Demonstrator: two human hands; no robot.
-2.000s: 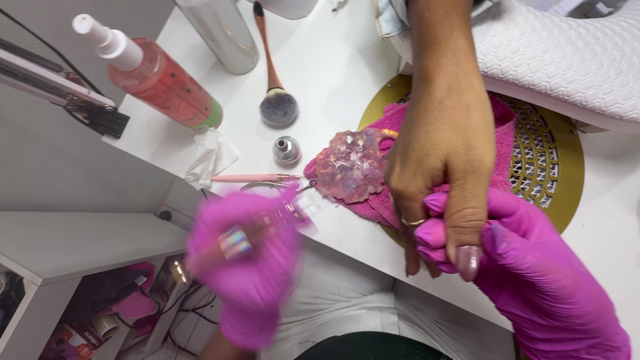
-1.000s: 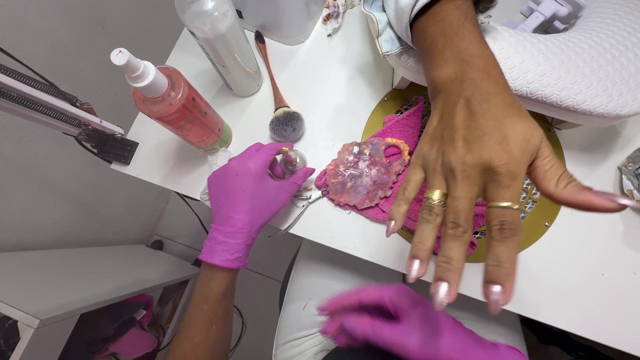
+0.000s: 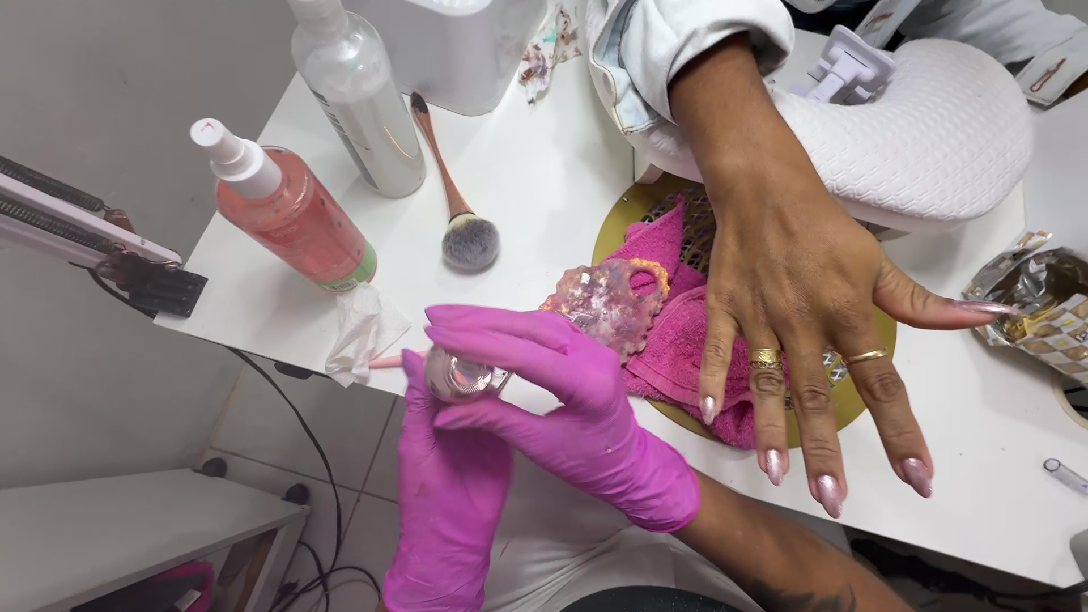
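Both my hands wear pink gloves and meet at a small silvery, round-capped bottle (image 3: 463, 374) over the table's front edge. My left hand (image 3: 455, 484) is upright below the bottle, its fingers against the bottle's left side. From the right, my right hand (image 3: 552, 391) has its fingers around the cap. Another person's hand (image 3: 790, 246), with gold rings and shiny pink nails, is spread palm down above a pink towel (image 3: 697, 340). A marbled resin palette (image 3: 616, 297) lies on the towel's left part. A pink stick (image 3: 387, 361) is partly hidden behind my left hand.
A pink spray bottle (image 3: 293, 217), a clear pump bottle (image 3: 365, 110), a makeup-style brush (image 3: 469, 238) and a crumpled tissue (image 3: 361, 331) are at the left. Behind the person's hand is a white textured armrest (image 3: 926, 153). A foil packet (image 3: 1041, 297) lies at the right.
My right hand has moved left and up to the small bottle. My left hand, at the bottle on the table a second ago, is now with it near the front edge.
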